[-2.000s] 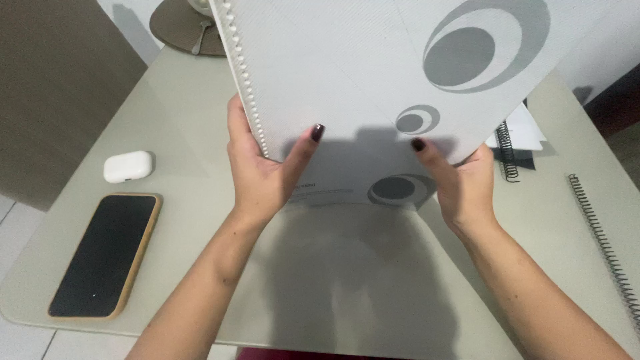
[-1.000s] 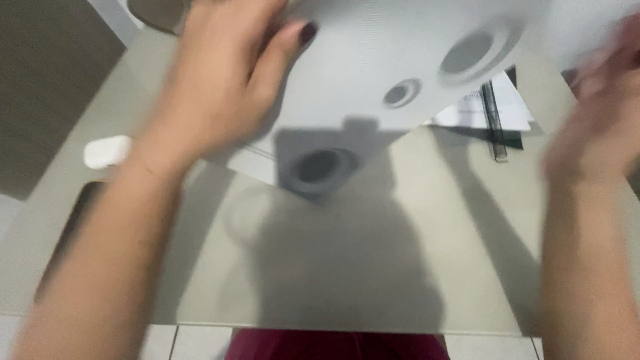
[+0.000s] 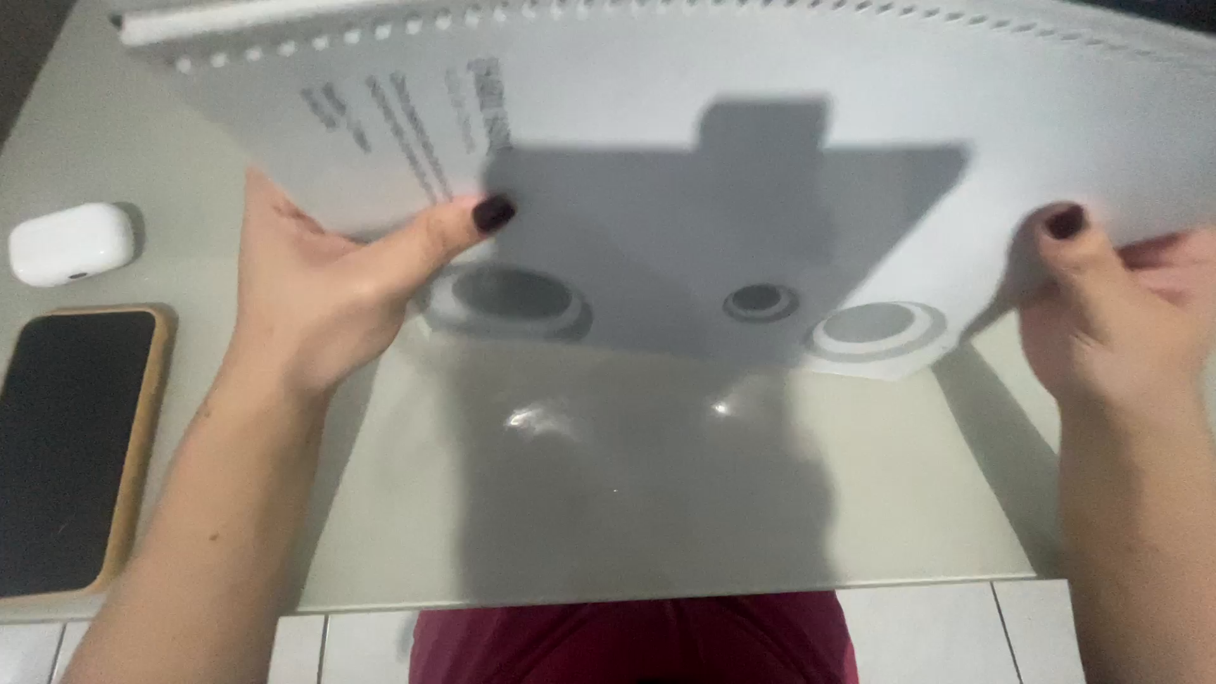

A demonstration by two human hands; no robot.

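Note:
A white comb-bound booklet with grey circle designs and some printed text (image 3: 608, 228) is held up above the table, its bound edge running along the top of the view. My left hand (image 3: 332, 275) grips its lower left part, thumb on the near face and fingers behind. On the lower right, my right hand (image 3: 1111, 304) holds the booklet in the same way, thumb in front. Both thumbnails are dark. The shadow of a head and shoulders falls across the sheet and the tabletop.
A white earbud case (image 3: 71, 244) lies on the glossy pale table (image 3: 665, 494) at the left. Below it is a smartphone in a tan-edged case (image 3: 71, 446). The table's near edge runs above my dark red clothing and white floor tiles.
The booklet has been turned, so its bound edge, at the left two seconds ago, now lies along the top. My right hand, off the booklet one second ago, holds it again.

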